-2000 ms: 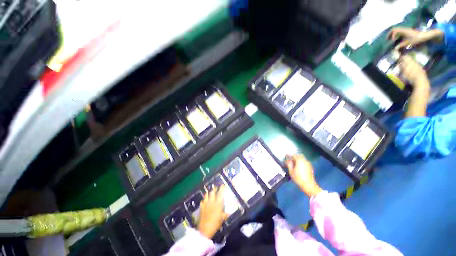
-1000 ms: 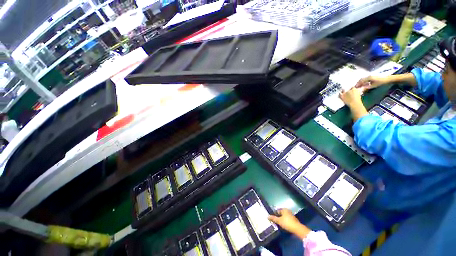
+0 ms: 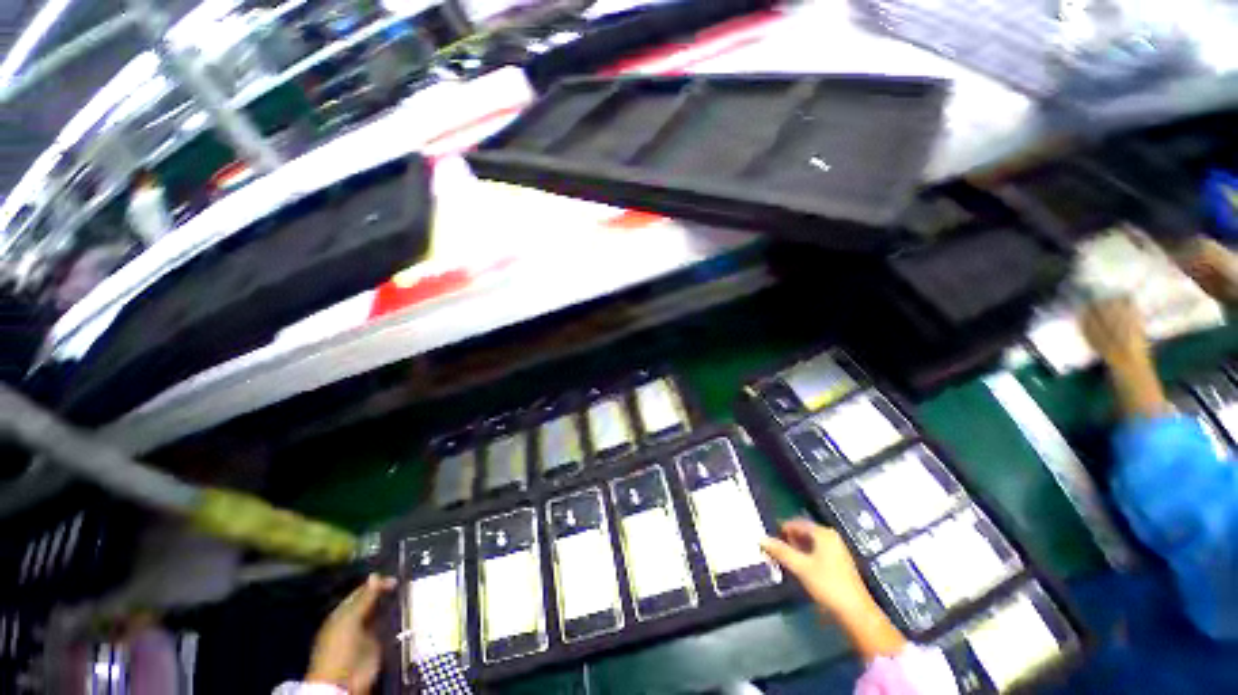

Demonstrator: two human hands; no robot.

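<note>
A black phone tray [image 3: 584,649] with five open phones in a row lies in front of me, its far edge overlapping the view of another phone tray [image 3: 692,407] behind it. The phones show pale batteries and dark board ends. My left hand [image 3: 350,635] grips the tray's left end; its fingertips are partly hidden by the edge. My right hand [image 3: 828,577] holds the tray's right end near the last phone. A small sheet with a dark and white dot grid [image 3: 441,672] lies at the tray's near left corner, cut off by the picture's edge.
Another phone tray [image 3: 849,523] stands slantwise at right. Empty black trays [image 3: 733,143] lie on the white shelf [image 3: 543,258] above. A dark tray stack [image 3: 971,278] is at upper right. A yellow-wrapped post [image 3: 272,527] is at left. A neighbour's blue sleeve [image 3: 1181,496] is at right.
The near tray has moved away from me, up to the far tray. My left hand, out of view a second ago, now shows at its left end. The view has shifted.
</note>
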